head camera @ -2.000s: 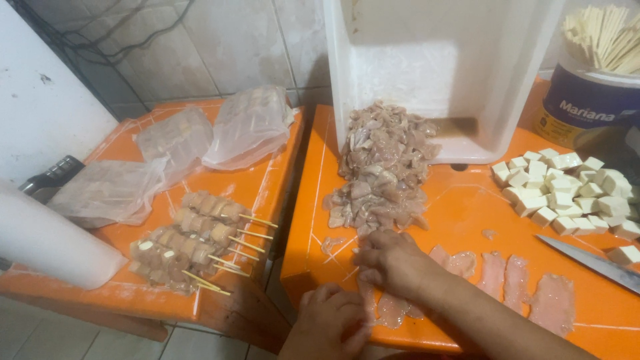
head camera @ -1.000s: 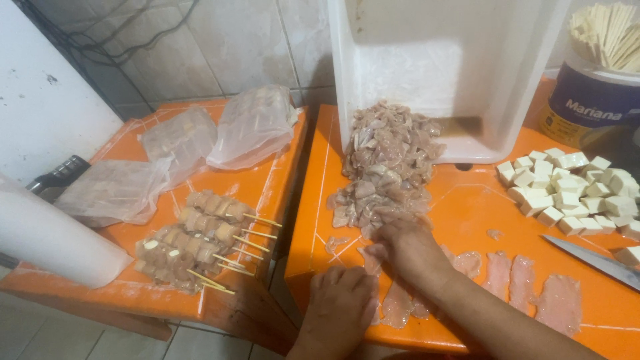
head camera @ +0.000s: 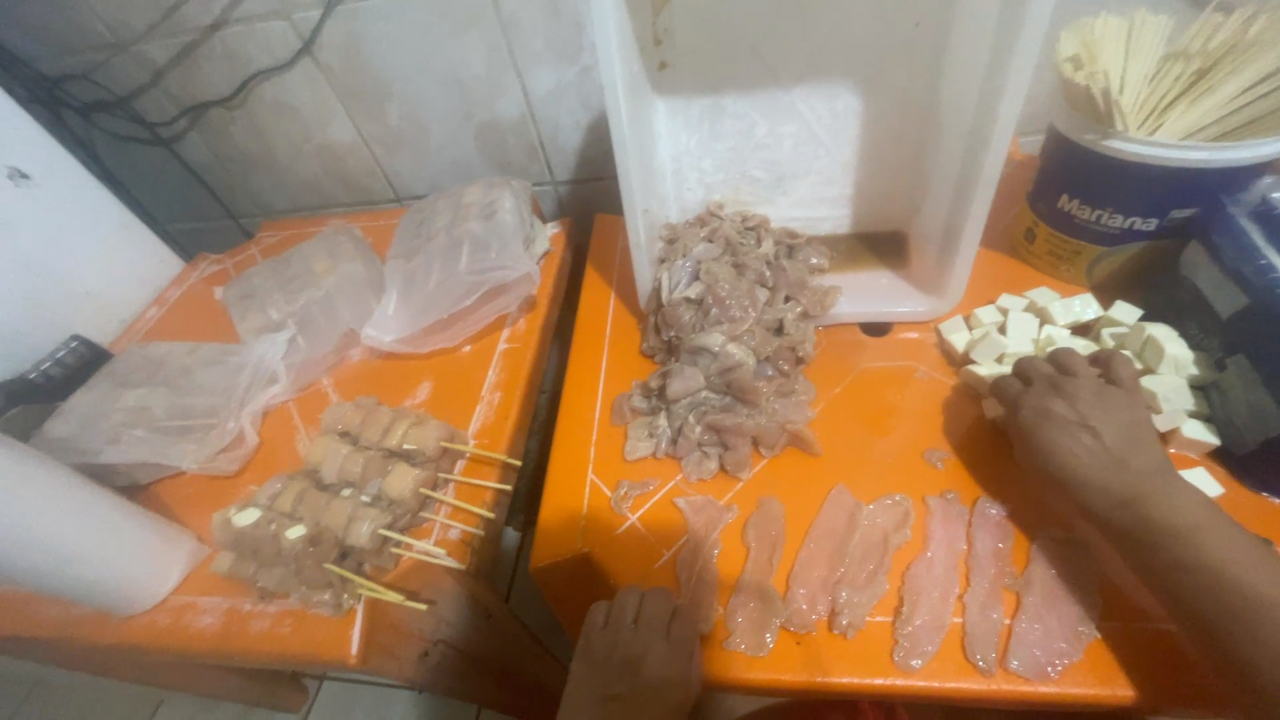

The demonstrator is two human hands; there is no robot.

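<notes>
My right hand [head camera: 1075,410] reaches over the pile of white cheese-like cubes [head camera: 1165,350]; its fingertips are hidden among them, so a grip cannot be told. My left hand [head camera: 635,650] rests at the near edge of the orange table, beside the leftmost raw meat strip [head camera: 703,560], its fingertips curled out of clear view. Several thin strips, such as a wide one [head camera: 1052,610], lie in a row along the near edge. Behind them a heap of small raw meat pieces [head camera: 730,350] spills from the tipped white plastic tub [head camera: 760,130].
Wooden skewers [head camera: 1170,75] stand in a blue Mariana bucket [head camera: 1090,205] at the right. On the left orange table [head camera: 420,370] lie loaded meat skewers [head camera: 370,450], bagged packs [head camera: 460,265] and a white roll [head camera: 80,530]. A gap separates the tables.
My right hand has moved from the left end of the meat strips to the cubes at the right. The leftmost strips now lie uncovered, and the knife seen near the cubes earlier is out of sight.
</notes>
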